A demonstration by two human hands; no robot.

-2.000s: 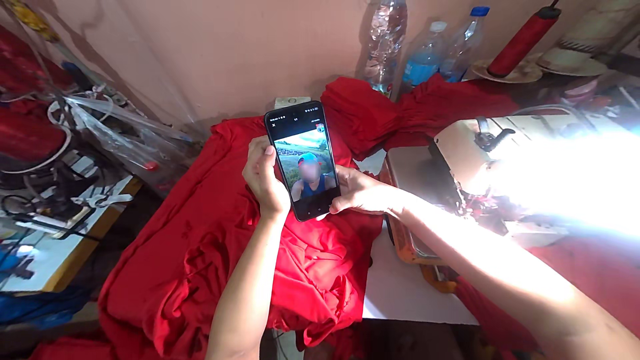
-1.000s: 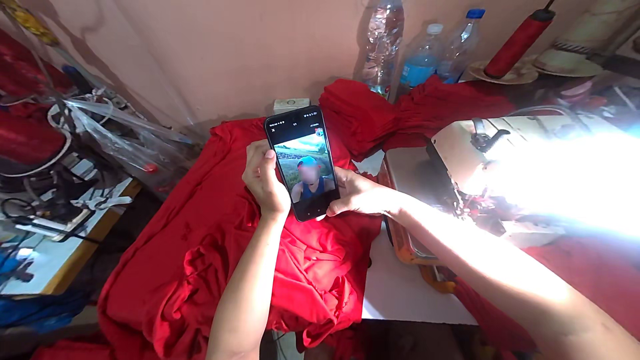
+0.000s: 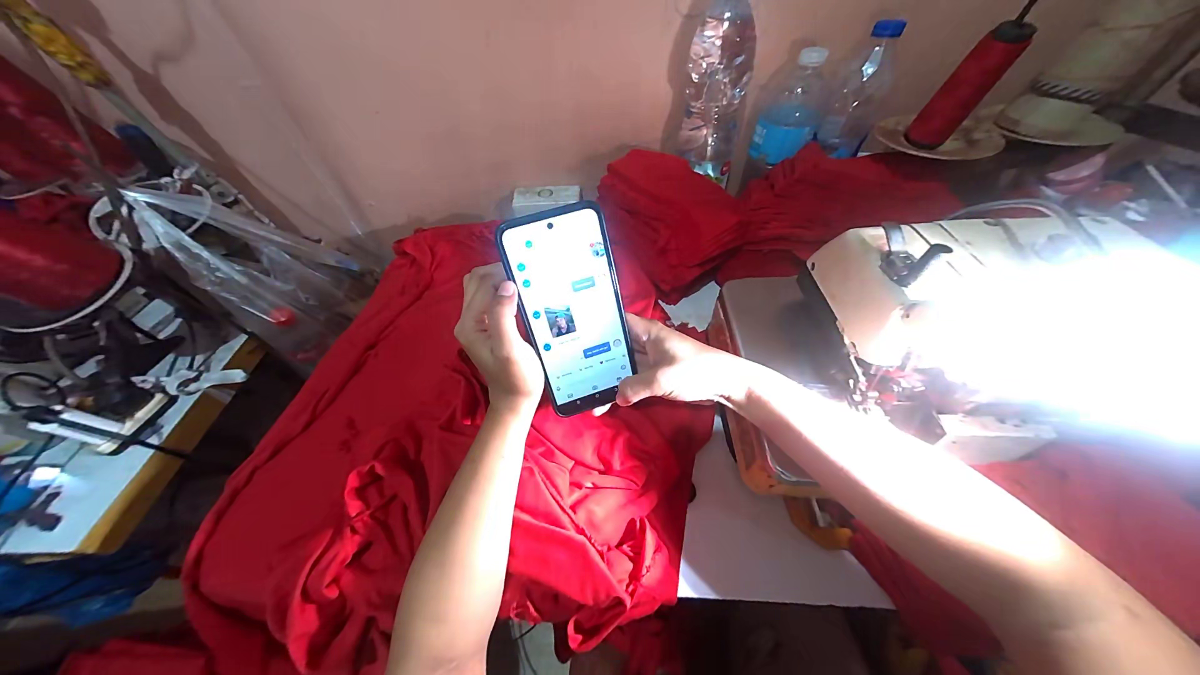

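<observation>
A dark-cased smartphone (image 3: 568, 309) is held upright over a heap of red fabric (image 3: 375, 450). My left hand (image 3: 502, 333) grips its left edge, with the thumb along the side. My right hand (image 3: 670, 361) holds the lower right edge, its thumb at the bottom corner of the screen. The lit screen shows a light chat page with a small picture. Most of the fingers behind the phone are hidden. Right of my right hand stands a sewing machine (image 3: 867, 291), partly washed out by glare.
Plastic bottles (image 3: 787, 112) stand by the wall, beside a red thread cone (image 3: 970, 84) on a round holder. Folded red cloth (image 3: 670, 220) lies behind the phone. On the left are another machine with red thread (image 3: 56, 253), a clear plastic bag (image 3: 244, 253) and a wood-edged table (image 3: 155, 497).
The phone screen has gone from a large photo on a dark background to a light chat page. Both hands keep their hold on the phone in nearly the same place.
</observation>
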